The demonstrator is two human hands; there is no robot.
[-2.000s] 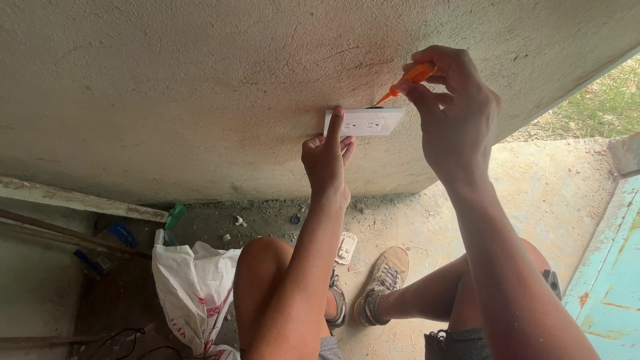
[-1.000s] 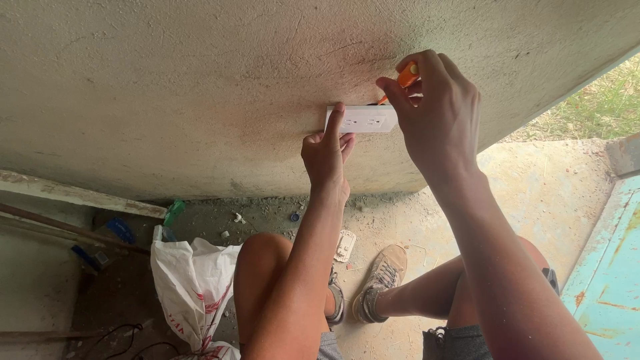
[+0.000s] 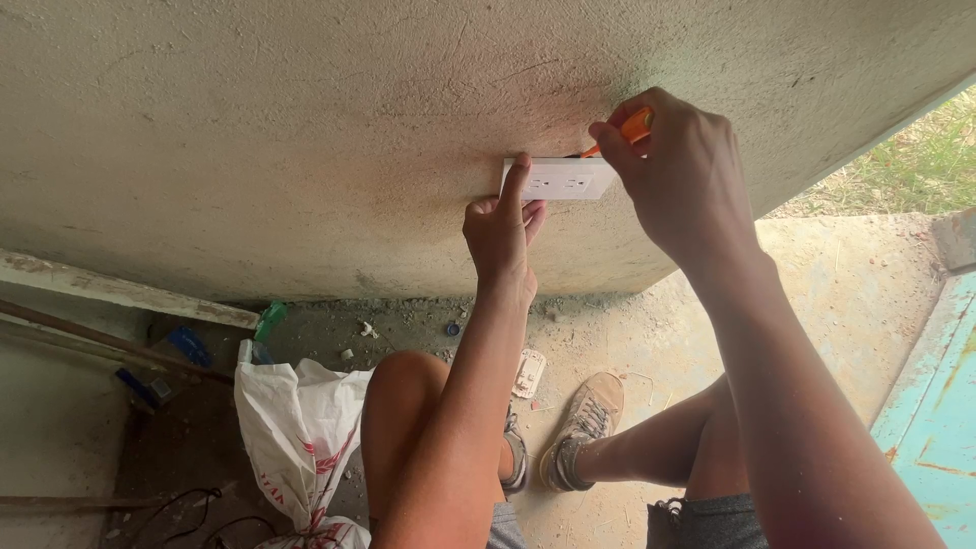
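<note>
A white double wall outlet with a rectangular plate (image 3: pixel 576 183) stands against the rough plastered wall (image 3: pixel 343 152). My left hand (image 3: pixel 503 221) grips its left end, thumb on the front and fingers below. My right hand (image 3: pixel 679 160) holds an orange-handled screwdriver (image 3: pixel 636 126) between thumb and fingers. The screwdriver's orange shaft slants down to the plate's top edge, beside something dark there. Its tip is hidden behind the plate.
On the floor lie a whitish plastic plate (image 3: pixel 529 374), a blue ring-shaped piece (image 3: pixel 453 329) and rubble. A white sack (image 3: pixel 305 412) stands left of my knee, near wooden bars (image 3: pixel 122 290) and dark cables (image 3: pixel 202 496). A turquoise panel (image 3: pixel 942 404) is at right.
My right hand has turned around the screwdriver, whose handle shows at a different angle than two seconds ago. My left hand has stayed on the outlet.
</note>
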